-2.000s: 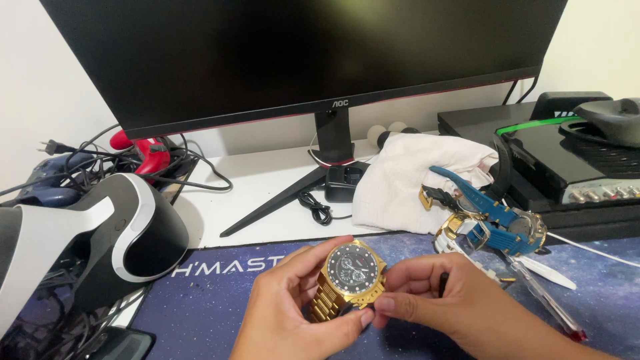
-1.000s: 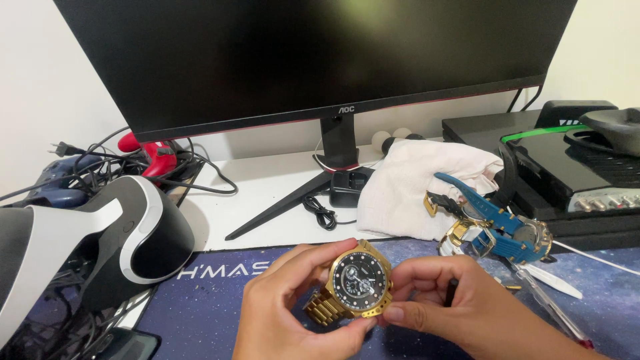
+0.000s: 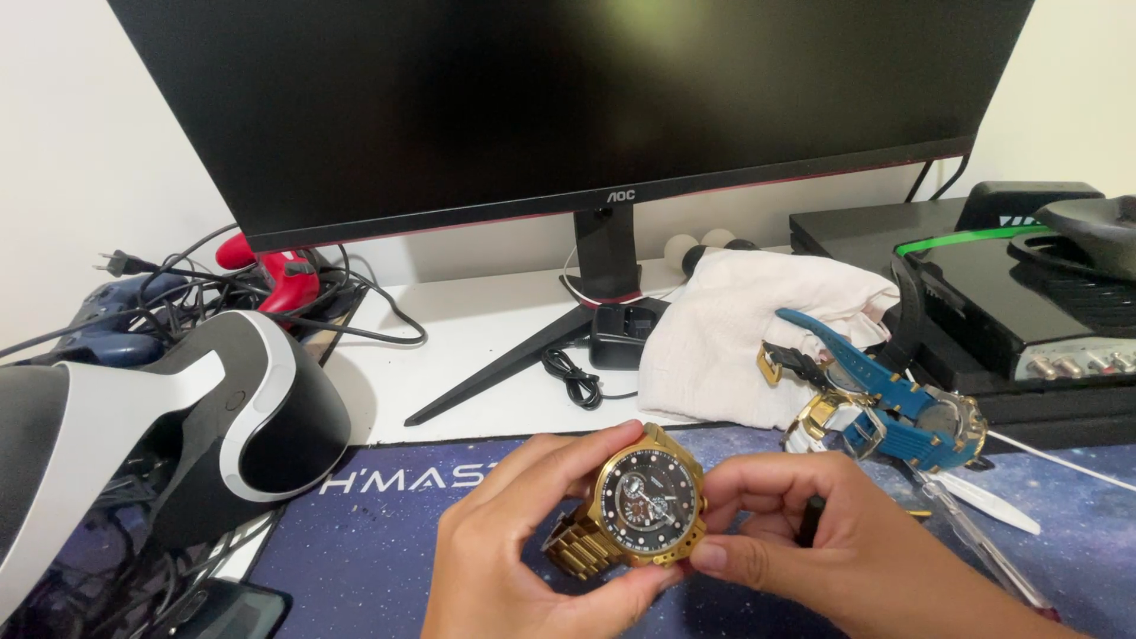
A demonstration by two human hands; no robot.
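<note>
A gold wristwatch with a black dial (image 3: pixel 649 500) is tilted up toward the camera above the desk mat (image 3: pixel 355 541). My left hand (image 3: pixel 532 541) holds it by the case from the left, with the gold link bracelet hanging below and behind. The thumb and index finger of my right hand (image 3: pixel 781 532) touch the right edge of the case. A small dark cylindrical thing (image 3: pixel 811 520) pokes out between the fingers of that hand; its other end is hidden. Beyond my right hand lie a watch with a blue strap (image 3: pixel 914 417) and a white-and-gold watch (image 3: pixel 821 426).
An AOC monitor (image 3: pixel 586 106) stands behind on its black stand. A white cloth (image 3: pixel 737 328) and a black charger (image 3: pixel 621 335) lie near its foot. At left are a VR headset (image 3: pixel 266 417), game controllers (image 3: pixel 293 282) and cables. Black boxes (image 3: pixel 1038 311) and a pen (image 3: pixel 990 546) are at right.
</note>
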